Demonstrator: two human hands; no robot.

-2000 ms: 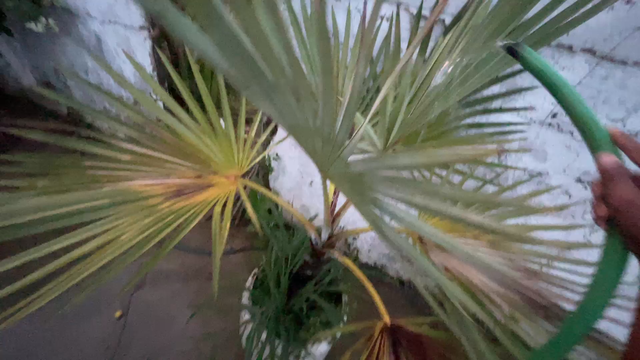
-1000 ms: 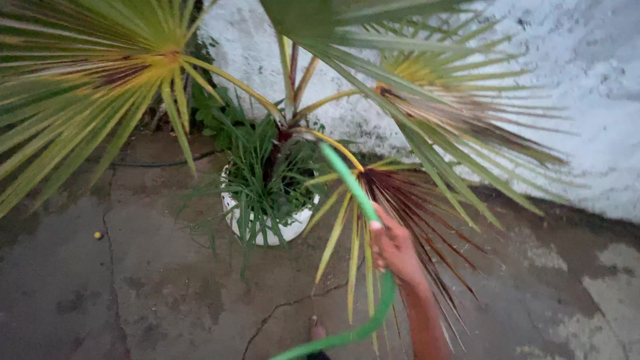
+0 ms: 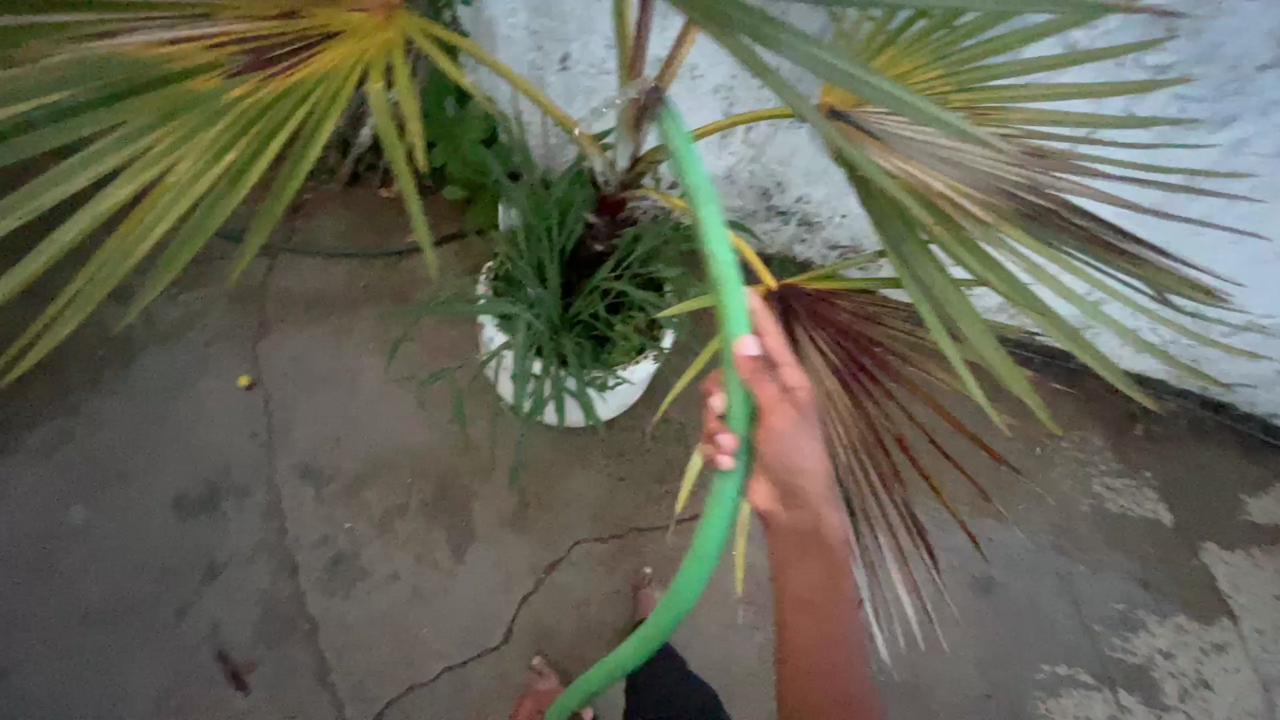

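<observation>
My right hand [image 3: 770,420] is closed around a green garden hose [image 3: 710,250], a little below its free end. That end points up and away, near the stems of a fan palm [image 3: 625,140], and what looks like a faint spray of water shows beside it. The palm stands in a white round pot [image 3: 580,395] with long grassy leaves [image 3: 545,270] hanging over the rim. From my hand the hose curves down to the bottom edge. My left hand is out of the picture.
Wide palm fronds [image 3: 250,100] spread on both sides, one drooping and brown [image 3: 860,380] right beside my forearm. A whitewashed wall [image 3: 1080,220] rises behind the pot. Cracked concrete floor [image 3: 400,540] lies below, with my bare feet [image 3: 540,690] at the bottom. A thin dark hose or cable [image 3: 340,248] runs along the floor at left.
The view has tilted down from the fronds to the pot and floor. My right hand with the hose has moved from the right edge in toward the palm's stems.
</observation>
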